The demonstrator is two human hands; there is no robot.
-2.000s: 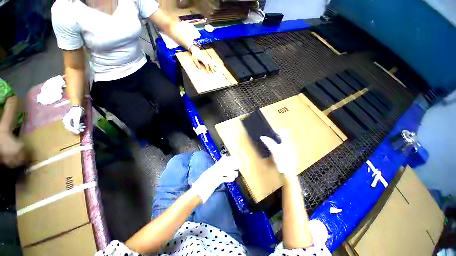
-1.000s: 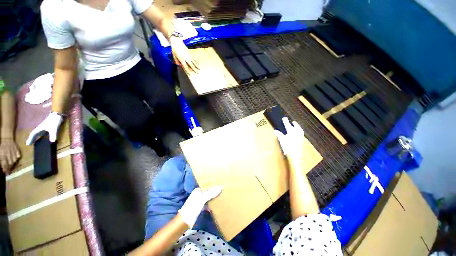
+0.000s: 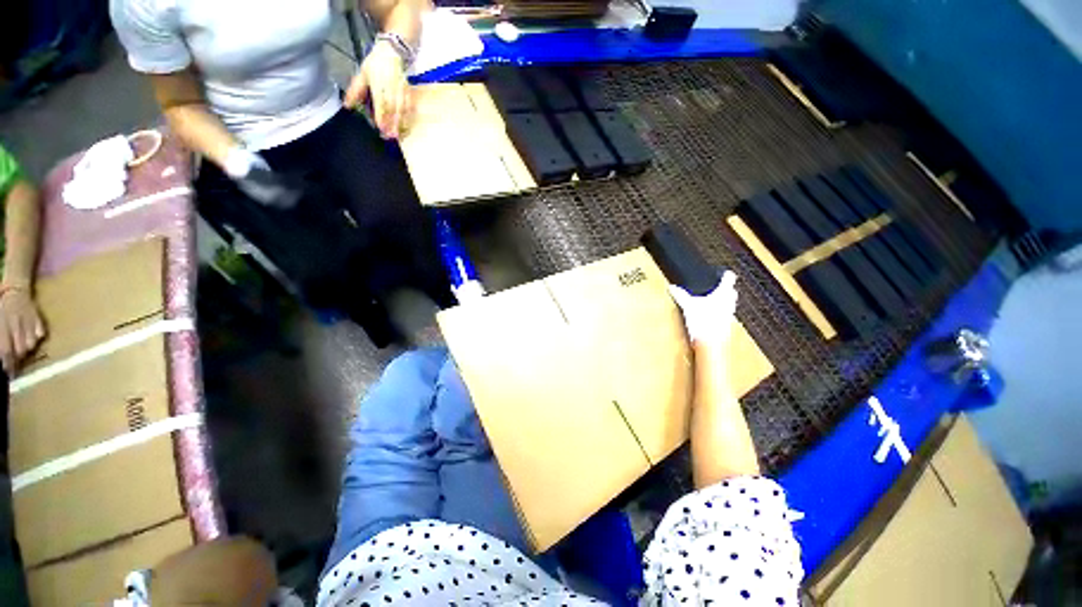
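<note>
A black housing (image 3: 681, 259) lies at the far right corner of a tan cardboard sheet (image 3: 570, 379). My gloved right hand (image 3: 708, 311) grips its near end, with thumb and fingers at its two sides. The sheet sits at a slant between my knees and the mesh belt, its near left part jutting over my lap. My left forearm (image 3: 226, 574) reaches out to the lower left; a white edge, perhaps the glove cuff, shows at its end. The left hand itself is cut off by the picture's bottom edge.
Black housings (image 3: 837, 243) lie in rows on the mesh belt (image 3: 700, 125), with another group (image 3: 564, 125) farther left. A person in white (image 3: 255, 71) stands ahead. The taped bench (image 3: 95, 415) is at left, a green-sleeved arm (image 3: 17, 320) beside it. Spare cardboard (image 3: 949, 522) leans at right.
The cardboard sheet came off the belt's black rows toward my lap. My left hand left its edge and went out of view at lower left. The other person's black piece left the bench.
</note>
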